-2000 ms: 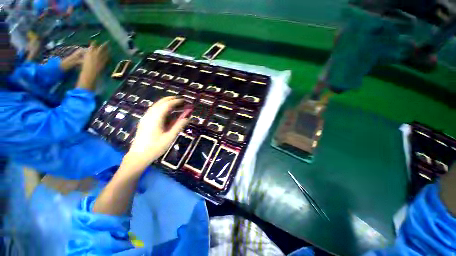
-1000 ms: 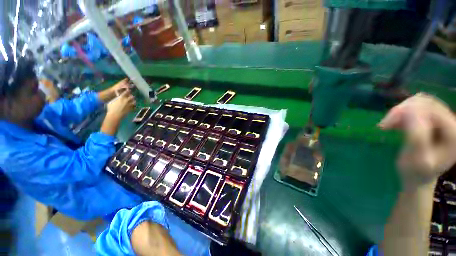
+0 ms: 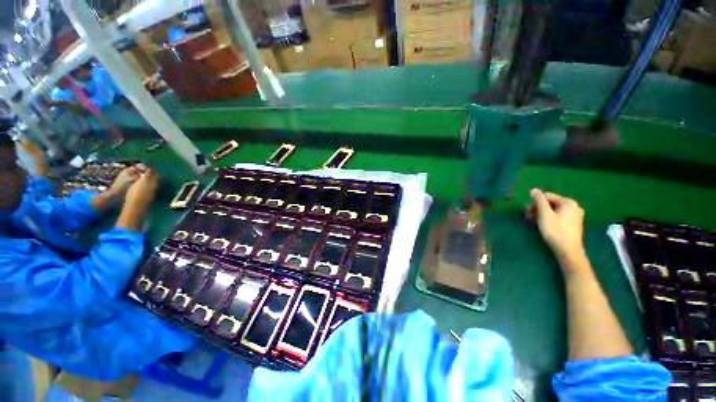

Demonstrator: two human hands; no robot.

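Observation:
My right hand [image 3: 559, 224] is raised right of the press fixture, fingers curled together. A small dark reddish spot shows at its fingertips; I cannot tell if it holds anything. My left hand is not in view; a blue sleeve [image 3: 392, 353] fills the bottom middle. The green hand press [image 3: 502, 149] stands above the brownish press fixture [image 3: 455, 259], whose clear plate lies on the bench. The left tray [image 3: 267, 255] holds rows of dark phone units; a gold-edged unit [image 3: 305, 318] lies in its front row. The tweezers are mostly hidden by the sleeve.
The right tray [image 3: 681, 302] lies at the right edge. White liner [image 3: 404, 235] shows beside the left tray. Loose gold-edged frames [image 3: 337, 158] lie behind it. Another worker's blue sleeve [image 3: 86, 271] is at left. The press lever [image 3: 640, 63] angles up at right; cartons [image 3: 436, 31] stand behind.
My right hand has moved left and down towards the press, its fingers curled. The sleeve at the bottom has moved right, over the tray's front corner and the tweezers. The view has shifted.

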